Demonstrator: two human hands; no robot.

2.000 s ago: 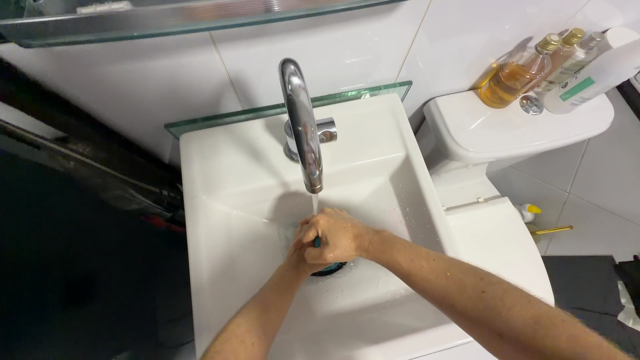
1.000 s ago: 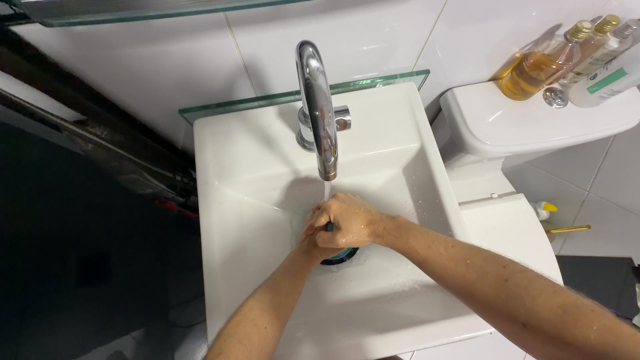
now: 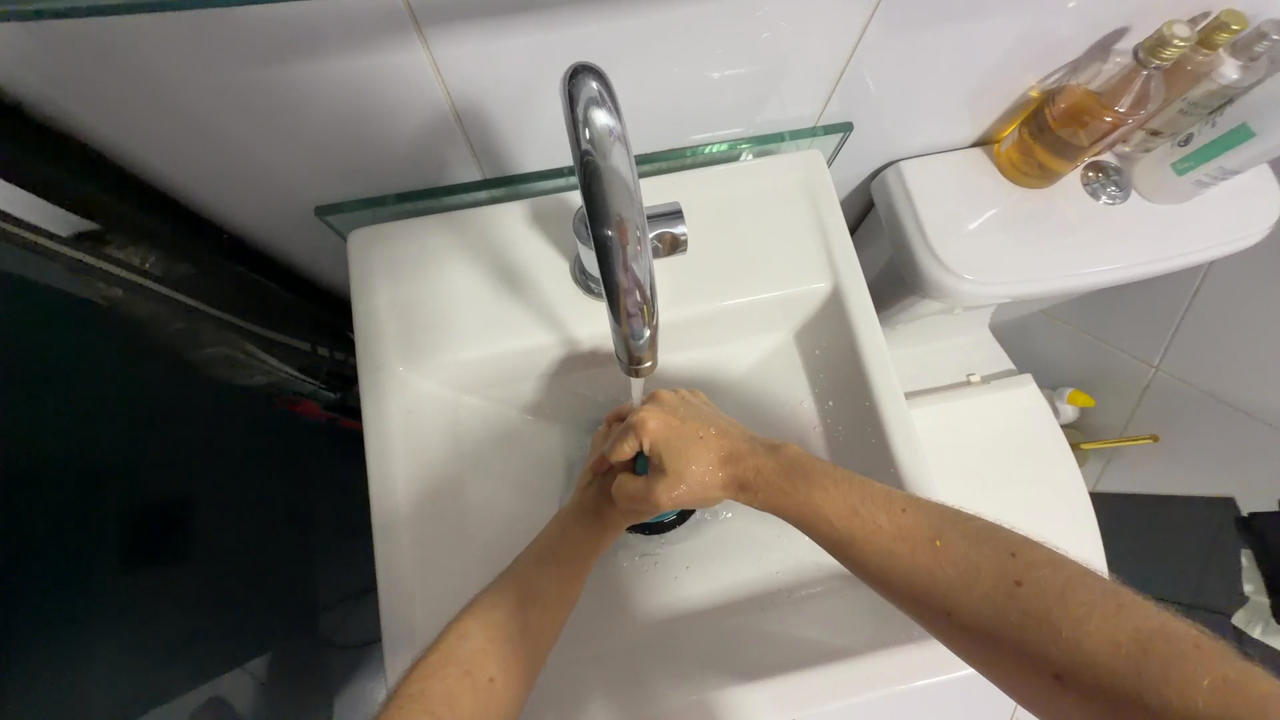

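Note:
Water runs from the chrome tap (image 3: 612, 220) onto my two hands, low in the white washbasin (image 3: 480, 620). My right hand (image 3: 690, 450) is curled, wet with drops, with a small dark teal piece (image 3: 641, 463) of some object showing between its fingers. My left hand (image 3: 603, 470) is pressed against it from the left, mostly covered by my right hand. Just below the hands, a round black rim with light blue inside (image 3: 665, 521) shows in the basin; whether it belongs to the teal piece, I cannot tell. What my left hand touches is hidden.
A green-edged glass shelf (image 3: 450, 197) runs behind the basin. To the right stands a toilet cistern (image 3: 1060, 240) bearing an amber bottle (image 3: 1060, 135) and several others around a flush button (image 3: 1106, 182). The toilet lid (image 3: 990, 470) lies beside the basin. A dark area borders the left side.
Both hands stay together under the running water, with only small shifts of the fingers. The view has moved slightly.

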